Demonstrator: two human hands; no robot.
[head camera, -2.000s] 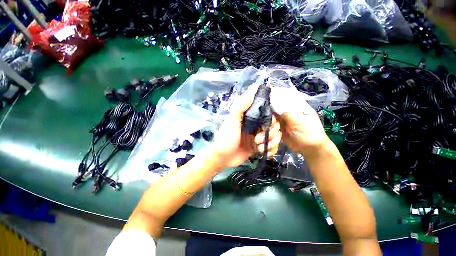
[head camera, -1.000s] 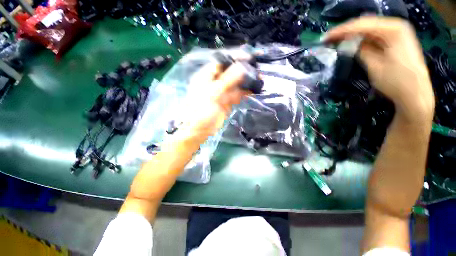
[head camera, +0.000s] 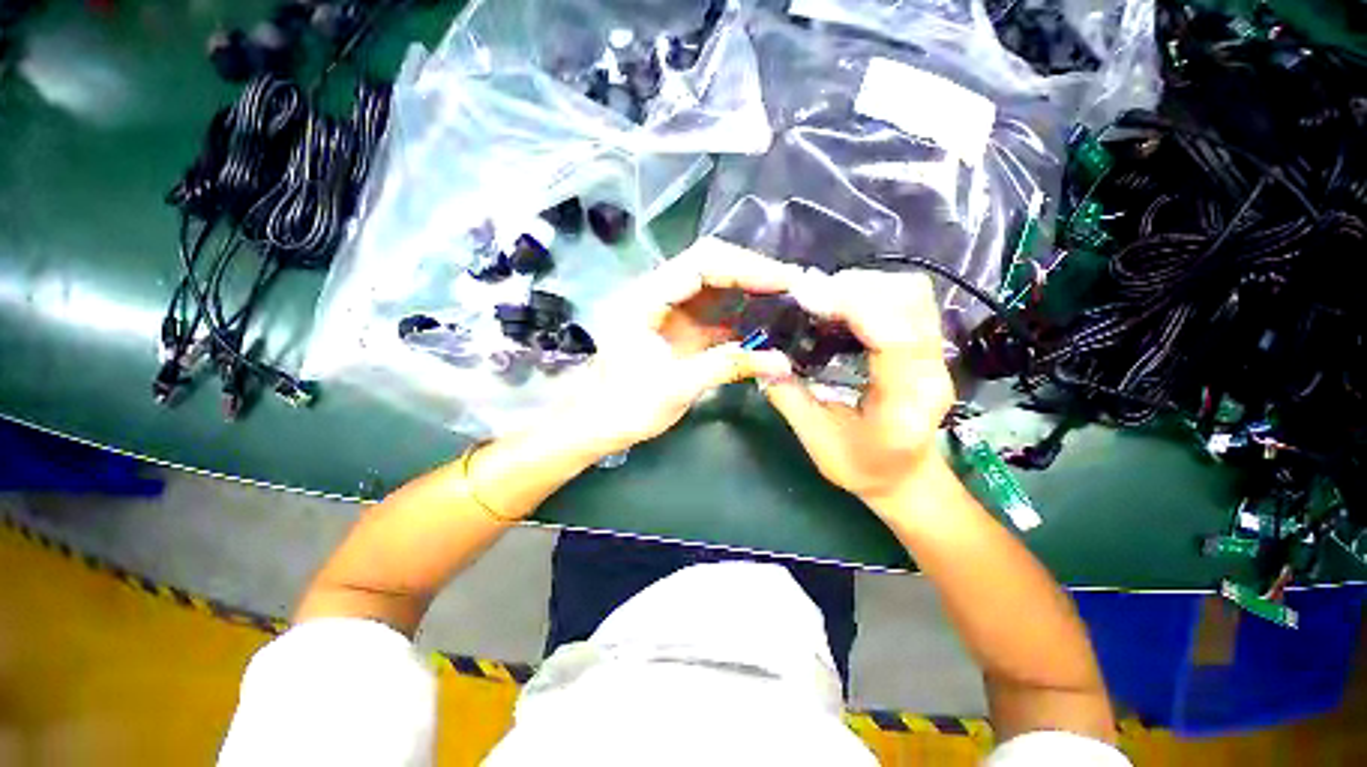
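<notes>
My left hand (head camera: 667, 352) and my right hand (head camera: 877, 375) meet over the table's near part, fingertips together. Between them they hold a small dark part (head camera: 798, 333), mostly hidden by the fingers, with a bit of blue and a bit of red showing beside it. A black cable (head camera: 952, 274) runs from behind my right hand toward the pile at right. Small black plastic pieces (head camera: 528, 255) lie on a milky clear bag (head camera: 393, 277) left of my hands. A greyer bag with a white label (head camera: 925, 108) lies just beyond my hands.
Folded black cables (head camera: 285, 173) with plugs lie at left. A large pile of black cables (head camera: 1199, 270) with green boards covers the right. A loose green circuit board (head camera: 1002, 480) lies right of my right hand. The table's curved near edge (head camera: 720, 550) crosses below my forearms.
The view has tilted down toward the table's near edge. The black housing seen upright earlier is no longer plainly visible. My right hand has come back from the right-hand pile to meet my left hand.
</notes>
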